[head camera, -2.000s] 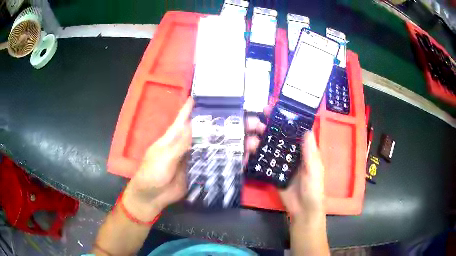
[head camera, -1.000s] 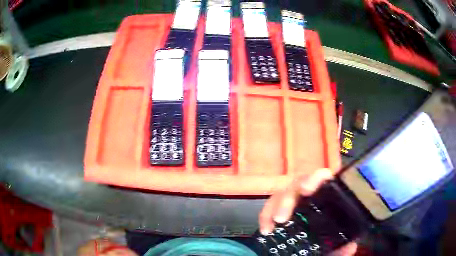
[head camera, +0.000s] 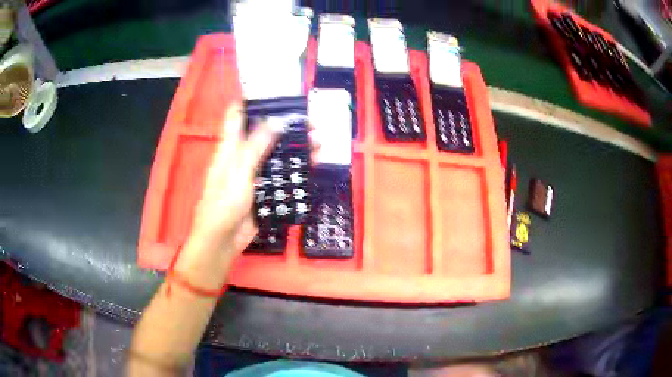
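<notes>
My left hand (head camera: 228, 188) holds an open flip phone (head camera: 284, 173), screen white and keypad facing up, above the left part of the red-orange tray (head camera: 383, 289). It partly hides another phone (head camera: 269, 241) in the front row. Beside that, an open phone (head camera: 329, 213) lies in a front pocket with a white screen. More open phones, such as the rightmost one (head camera: 451, 118), lie along the back row. At the bottom edge a blurred skin-coloured strip (head camera: 453, 370) may be part of my right hand; its grip is hidden.
Right of the tray are red pens (head camera: 511, 193), a small brownish-black block (head camera: 541, 197) and a black piece with gold print (head camera: 521, 230). A red tray of dark items (head camera: 589, 88) is at upper right. A fan (head camera: 16, 85) stands far left. A red stool (head camera: 37, 316) is below the bench.
My left hand has come in over the tray with an open phone. The open phone seen at lower right one second ago, and the hand on it, have left that spot.
</notes>
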